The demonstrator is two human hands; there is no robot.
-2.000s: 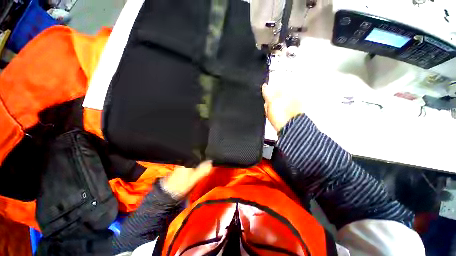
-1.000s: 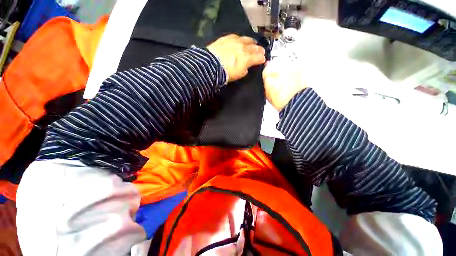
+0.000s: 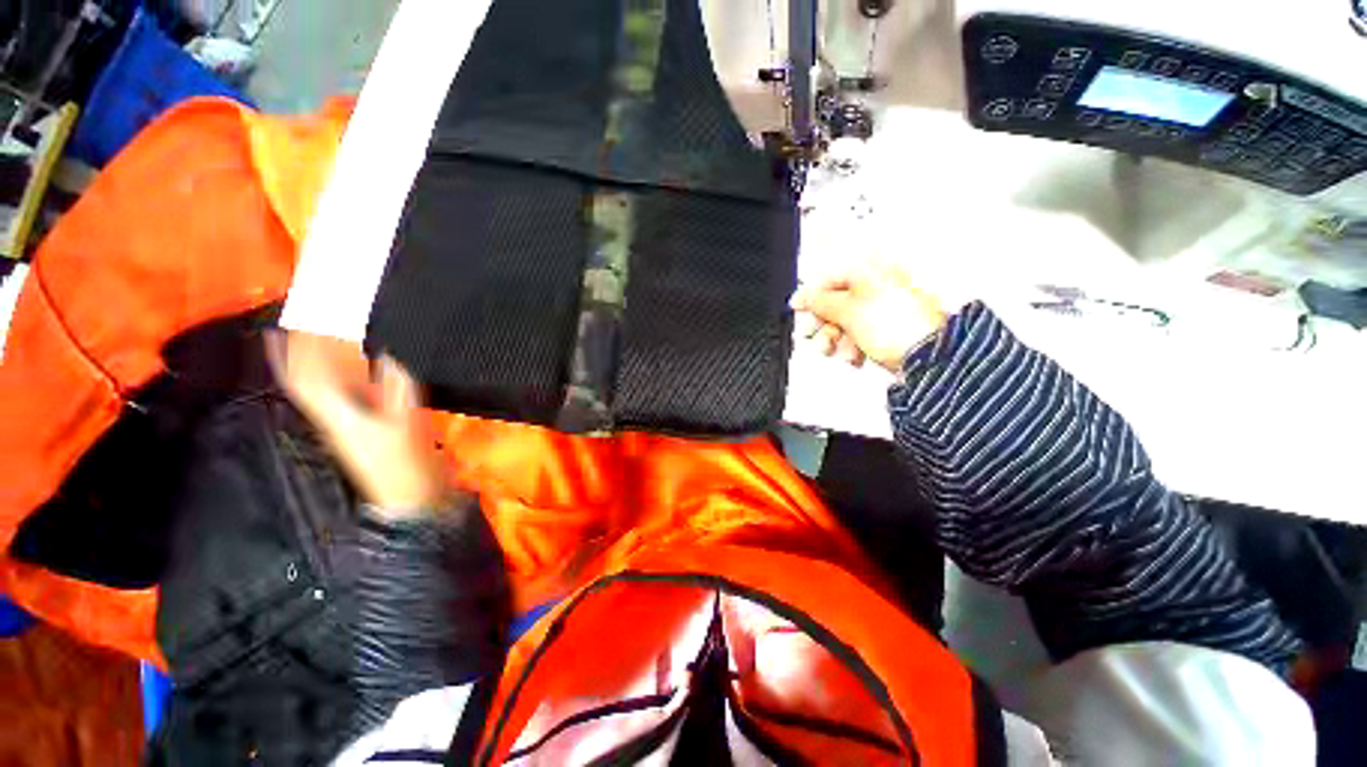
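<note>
The black mesh back panel point(image 3: 697, 300) lies on the white tabletop and overhangs toward the orange apron. A camouflage webbing strip point(image 3: 604, 270) runs down its middle, and a dark band point(image 3: 525, 168) crosses it. The panel's right edge is by the presser foot and needle point(image 3: 802, 146). My right hand point(image 3: 877, 315) is at the panel's right edge, fingers bent; whether it pinches the edge I cannot tell. My left hand point(image 3: 360, 420), blurred, is at the panel's lower left corner, with thumb and fingers apart; it holds nothing visible.
The machine's control panel point(image 3: 1154, 98) with a lit screen is upper right. Thread snips point(image 3: 1102, 304) lie on the tabletop point(image 3: 1020, 390) at right. An orange fabric heap point(image 3: 150, 240) and a black pocketed piece point(image 3: 255, 555) are at left. A blue crate point(image 3: 165, 98) is upper left.
My left hand has left the panel near the needle and moved down and left. My right hand has moved slightly down from the needle. The camouflage strip is uncovered.
</note>
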